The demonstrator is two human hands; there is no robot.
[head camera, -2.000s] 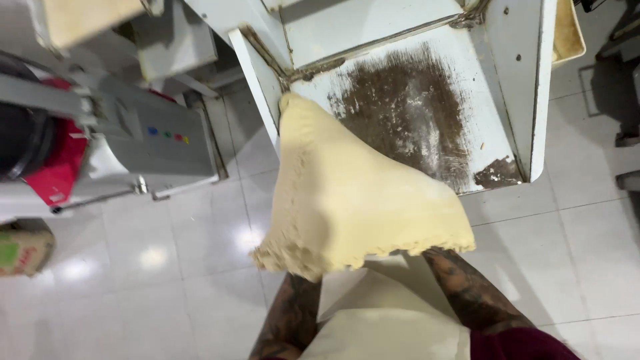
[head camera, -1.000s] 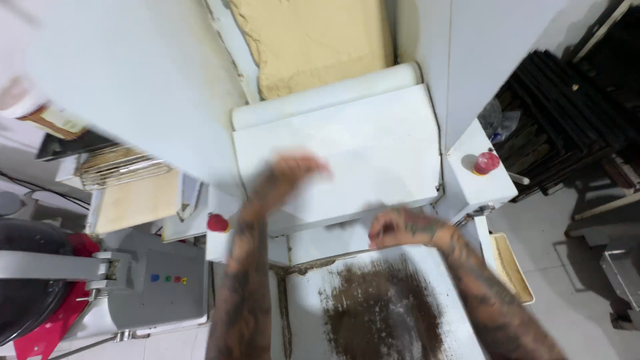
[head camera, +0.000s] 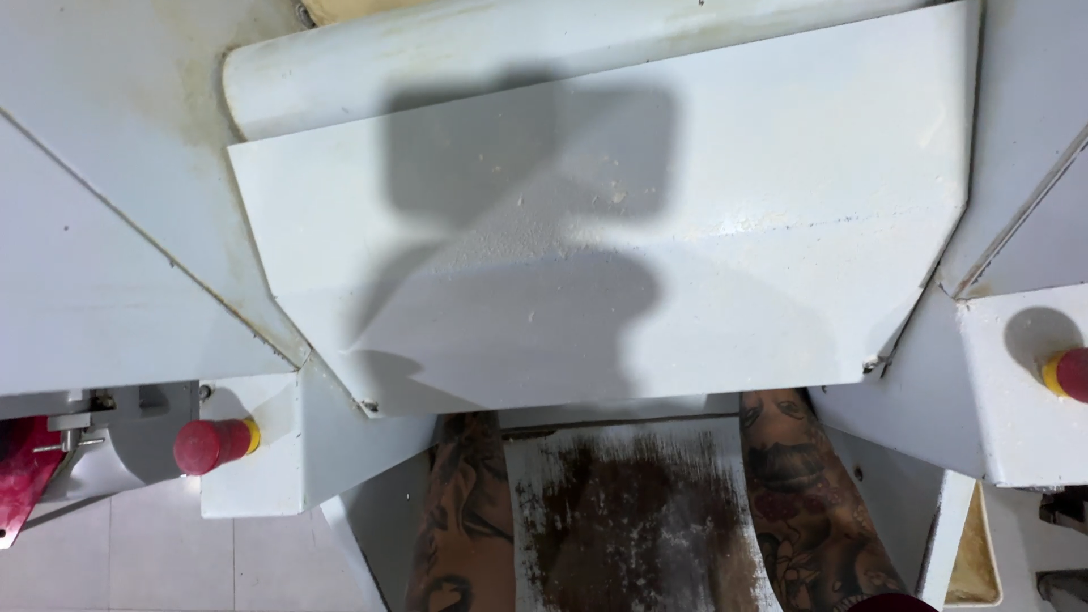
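Both my forearms reach forward under the lower edge of a white sloping metal guard (head camera: 595, 297) of a machine that looks like a dough sheeter. My left hand is hidden beneath the guard; only the tattooed forearm shows, left of the worn tray. My right hand is hidden there too, its tattooed forearm to the right. Between the forearms lies a white tray (head camera: 637, 527) with a dark, worn, brown patch. Crumbs of dough or flour lie on the guard, under a shadow. What the hands hold or touch cannot be seen.
A red emergency-stop button (head camera: 200, 446) sticks out at the left, another red button (head camera: 1073, 374) at the right. Behind the guard runs a white rounded cover (head camera: 476, 55), with a strip of pale dough (head camera: 365, 8) beyond it. A beige tray (head camera: 976, 552) stands low right.
Two seconds ago a dough sheet hung from my hands over the worn tray; one second ago my hands showed above and at the guard's lower edge. Now both are under it. The view has moved closer.
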